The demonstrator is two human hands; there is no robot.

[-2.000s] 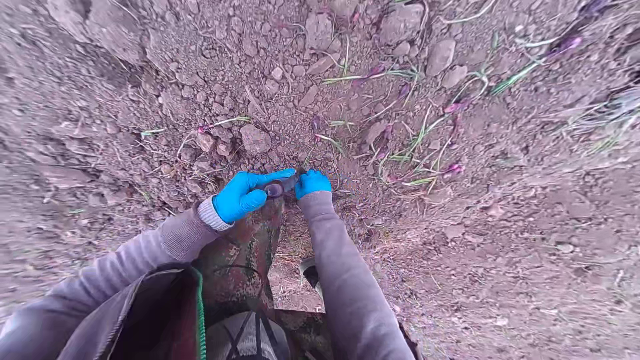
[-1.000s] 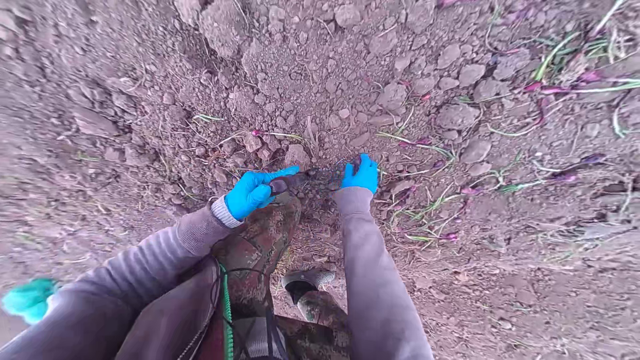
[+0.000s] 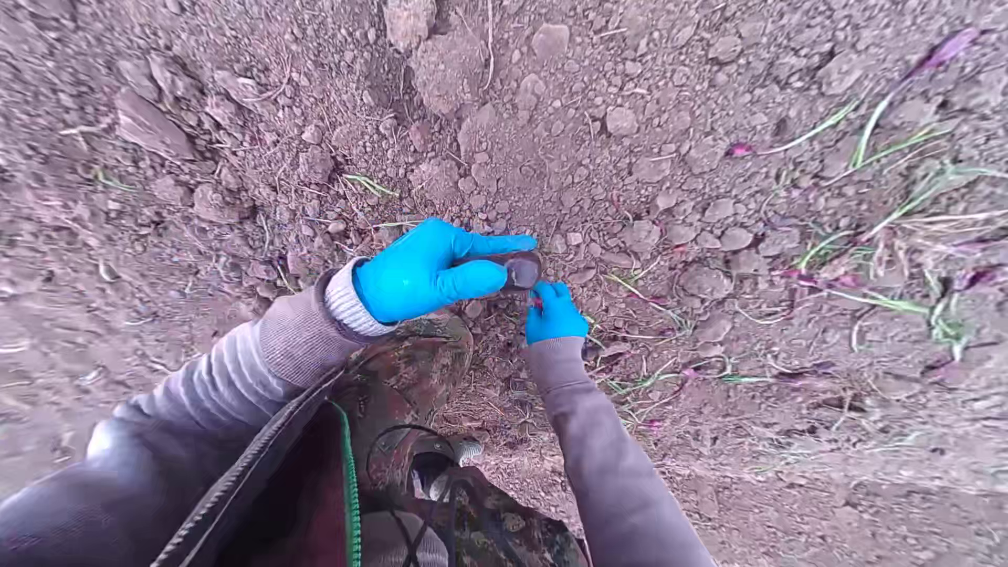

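My left hand [image 3: 437, 272], in a blue glove, is closed around a dark, rounded handle-like object [image 3: 522, 270], with the forefinger stretched along it; the rest of this object is hidden. Just right of it and a little lower, my right hand [image 3: 556, 314], also gloved in blue, has its fingertips bent together near the soil. A small reddish-pink bit shows at those fingertips; whether it is gripped is not plain. Red-purple onion plants with green leaves [image 3: 890, 303] lie on the ground to the right.
Dry, cloddy soil [image 3: 551, 181] surrounds both hands. A large flat clod or stone [image 3: 152, 126] lies at upper left, and more clods [image 3: 447, 71] at top centre. My knee in camouflage trousers [image 3: 425, 354] is just below the left hand; a shoe [image 3: 441, 461] is lower down.
My right hand has come back beside the left hand, from farther right a second ago. The left hand still holds the dark object. The green thing at lower left a second ago is out of view.
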